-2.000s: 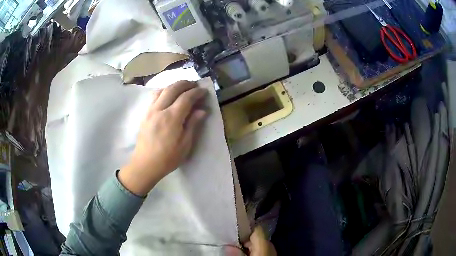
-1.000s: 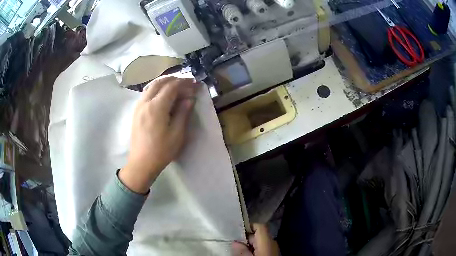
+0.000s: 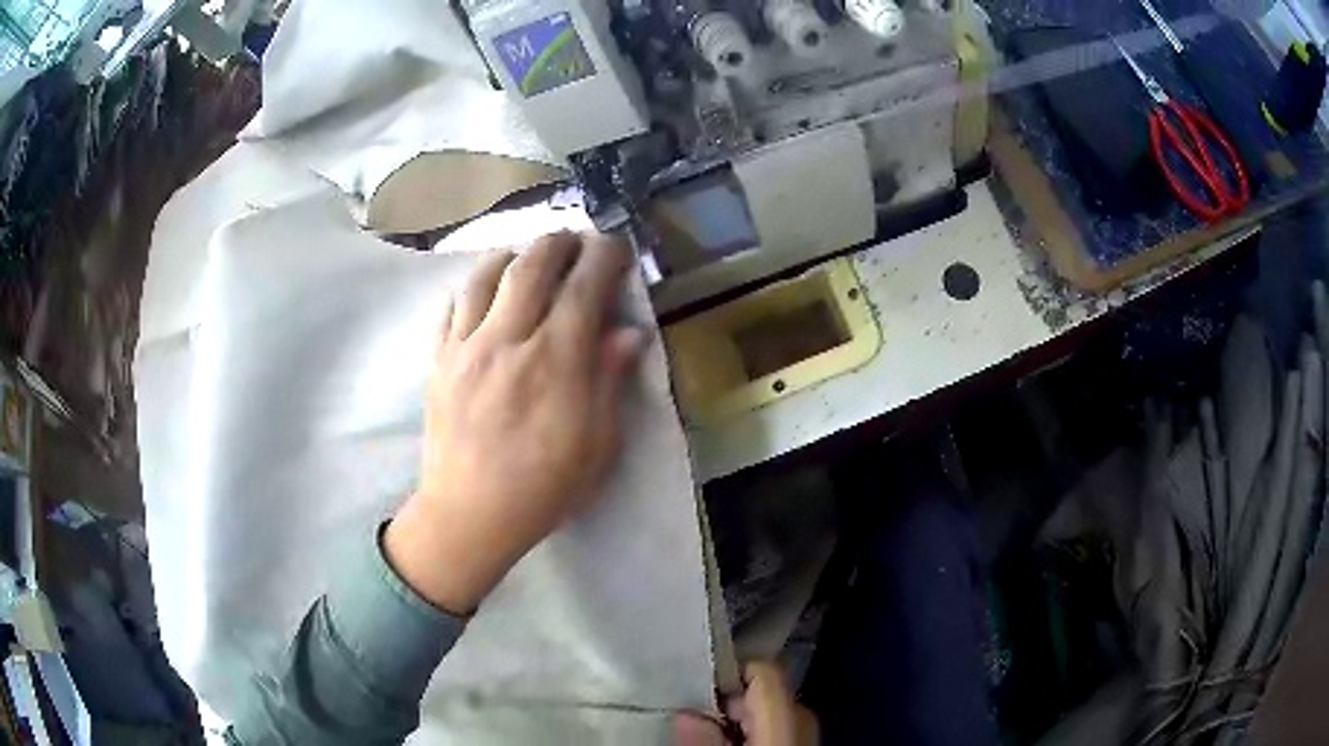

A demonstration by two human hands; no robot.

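Observation:
A large pale beige-grey fabric panel (image 3: pixel 335 437) lies over the table left of the overlock machine (image 3: pixel 560 73), with its right edge running up to the presser foot area (image 3: pixel 620 197). A brown underside (image 3: pixel 459 193) shows at a curved fold near the needle. My left hand (image 3: pixel 532 394) lies flat on the panel just below the presser foot, fingers pointing to it. My right hand (image 3: pixel 751 711), cut off by the bottom edge, pinches the panel's right edge between thumb and fingers.
A cream recess (image 3: pixel 787 343) sits in the white table (image 3: pixel 933 328) in front of the machine. Red-handled scissors (image 3: pixel 1198 158) lie on a dark blue surface at the upper right. Grey-beige cut pieces (image 3: pixel 1239 496) hang at the right. Dark cloth (image 3: pixel 88 219) is heaped at the left.
The view has shifted slightly. My left hand has moved a little right on the panel, close to its edge. My right hand keeps its hold low on the edge.

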